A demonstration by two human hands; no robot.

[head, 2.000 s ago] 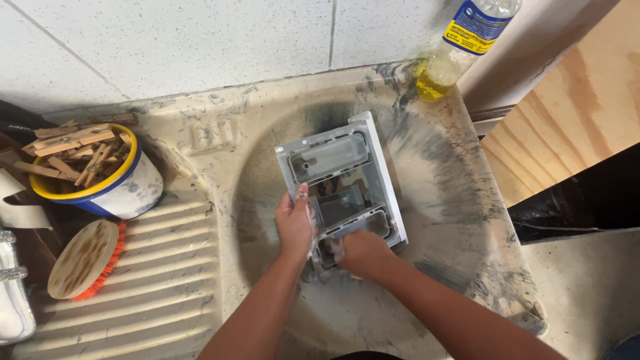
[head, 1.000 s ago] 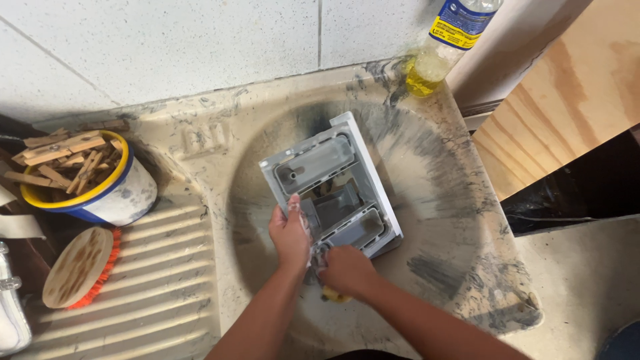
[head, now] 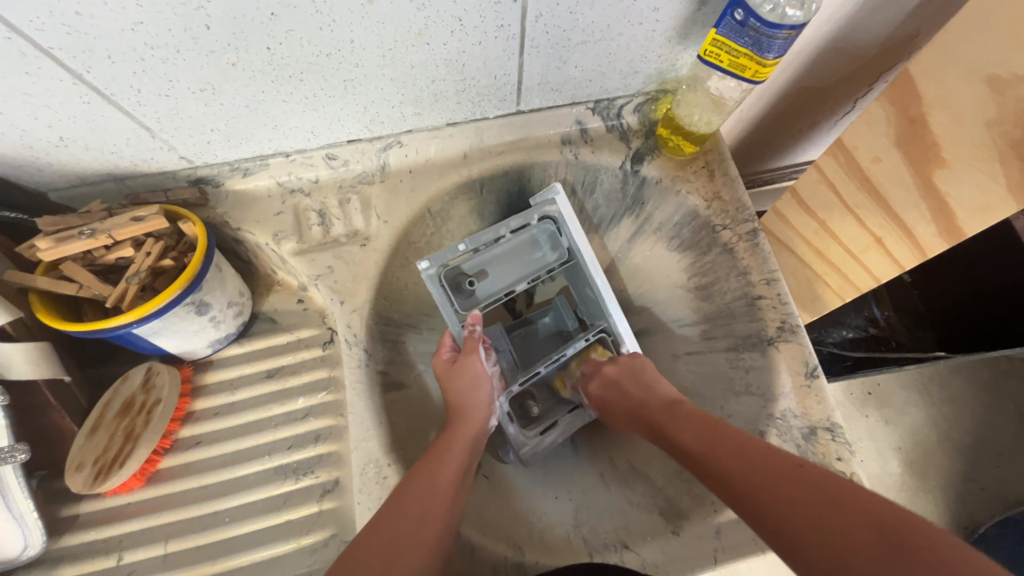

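A grey plastic washing-machine detergent drawer lies tilted in the round basin of a stained laundry sink. My left hand, with suds on it, grips the drawer's left side, thumb on top. My right hand holds a yellow sponge inside the drawer's lower compartment; the fingertips are partly hidden. White tiles stand behind the sink.
At the left, a bucket full of wooden clothespins stands near a wooden brush with orange bristles on the ribbed drainboard. A bottle of yellow liquid stands at the back right corner, near a wooden board.
My right hand has moved from the drawer's lower end, where it was one second ago, to the right inside the lower compartment. My left hand keeps its grip on the drawer.
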